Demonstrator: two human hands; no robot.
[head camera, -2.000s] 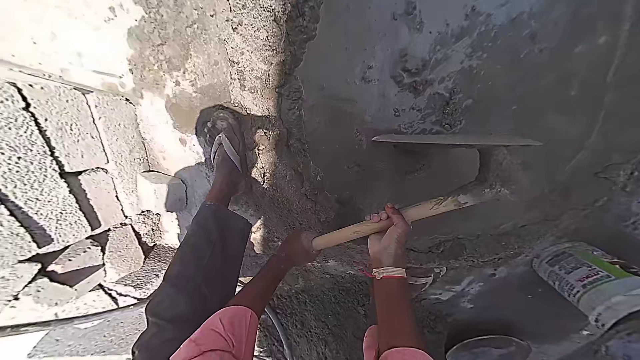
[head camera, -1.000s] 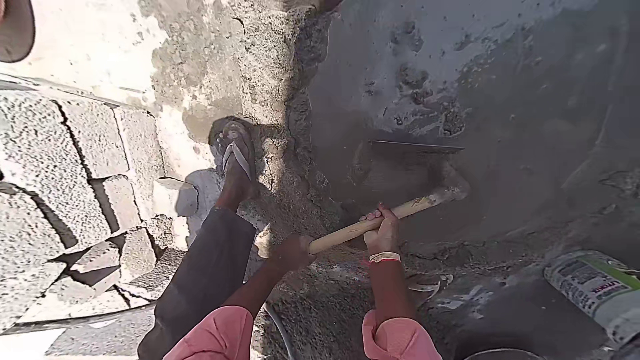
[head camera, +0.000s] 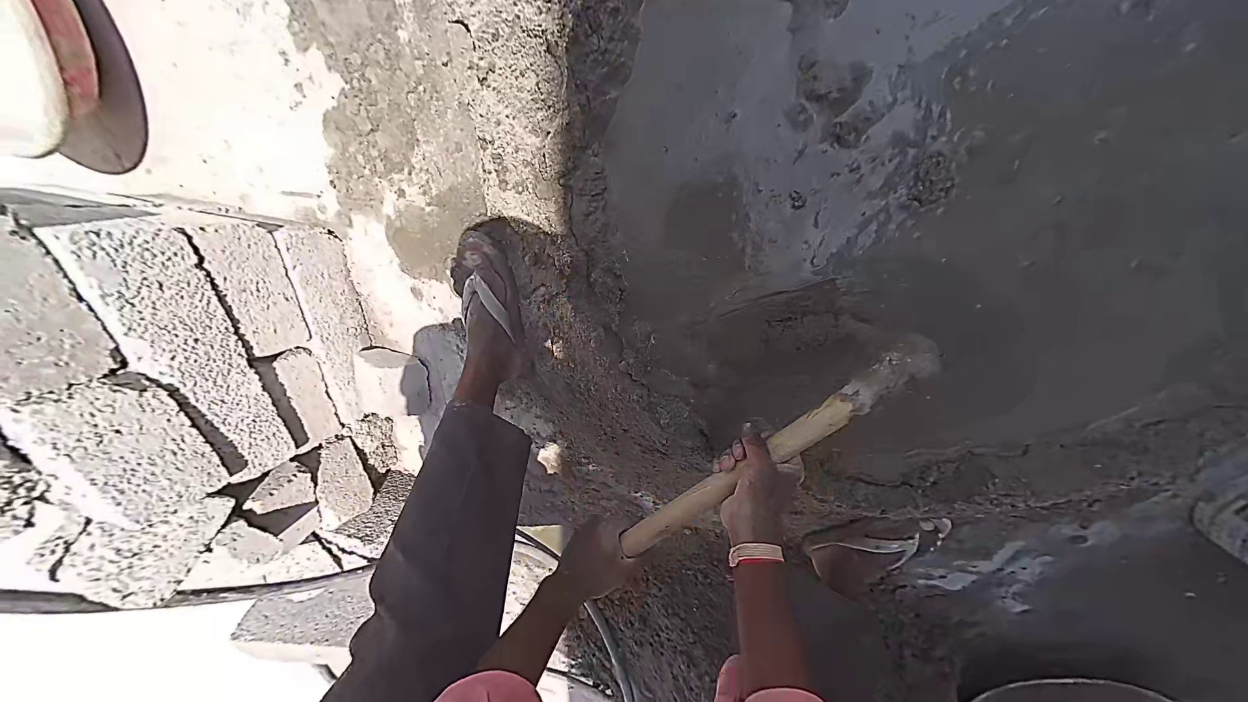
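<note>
A wooden handle (head camera: 687, 509) of a hoe-like tool slants from lower left to upper right. My left hand (head camera: 597, 558) grips its near end. Farther up the shaft, my right hand (head camera: 760, 487), with a pale band at the wrist, is closed around the wood. The far end of the handle is coated in wet cement, and the tool's blade is hidden in the grey wet mix (head camera: 1033, 322). My foot in a sandal (head camera: 490, 302) stands on the rough mortar edge to the left of the mix.
Concrete blocks (head camera: 175, 331) and broken pieces lie at the left. A round container (head camera: 29, 88) shows at the top left corner. A hose (head camera: 609, 643) runs near my left arm. The rim of a bucket (head camera: 1072, 690) shows at the bottom right, and another container (head camera: 1224, 512) at the right edge.
The tool has been drawn toward me and to the left through the wet mix, and its blade, visible before, has gone out of sight. A round container has come into view at the top left.
</note>
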